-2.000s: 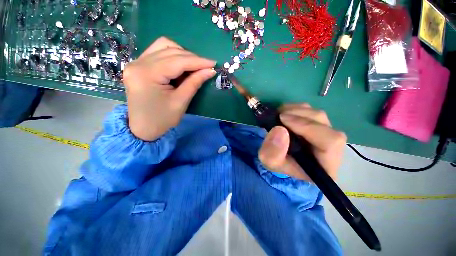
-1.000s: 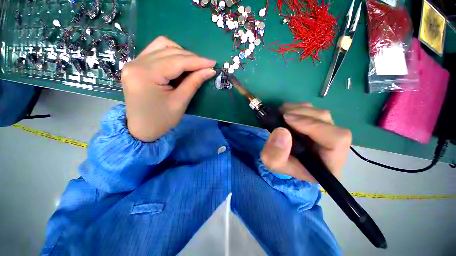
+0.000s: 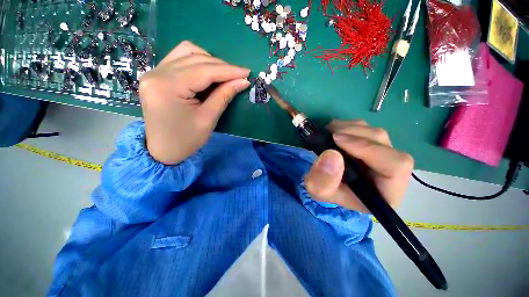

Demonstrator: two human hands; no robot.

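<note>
The small dark and silvery workpiece (image 3: 259, 93) lies on the green mat near its front edge. My left hand (image 3: 188, 101) is at its left, thumb and index finger pinched together at its upper left edge; what they pinch is too small to tell. My right hand (image 3: 362, 165) holds the black soldering iron (image 3: 371, 197) like a pen. The iron's brownish tip points up and left and is at the workpiece's upper right side; whether it touches is unclear. Silver-white discs (image 3: 284, 40) lie in a loose pile just beyond the workpiece.
A clear tray (image 3: 75, 52) of dark parts is at the left. Red wires (image 3: 362, 35), tweezers (image 3: 391, 64), a zip bag (image 3: 455, 58), a pink sheet (image 3: 484, 116) and a yellow square (image 3: 502, 32) lie toward the right. A black cord (image 3: 458, 193) hangs at the mat's front edge.
My right hand and the iron's handle have shifted slightly right, with the tip still beside the workpiece. My left hand has hardly moved.
</note>
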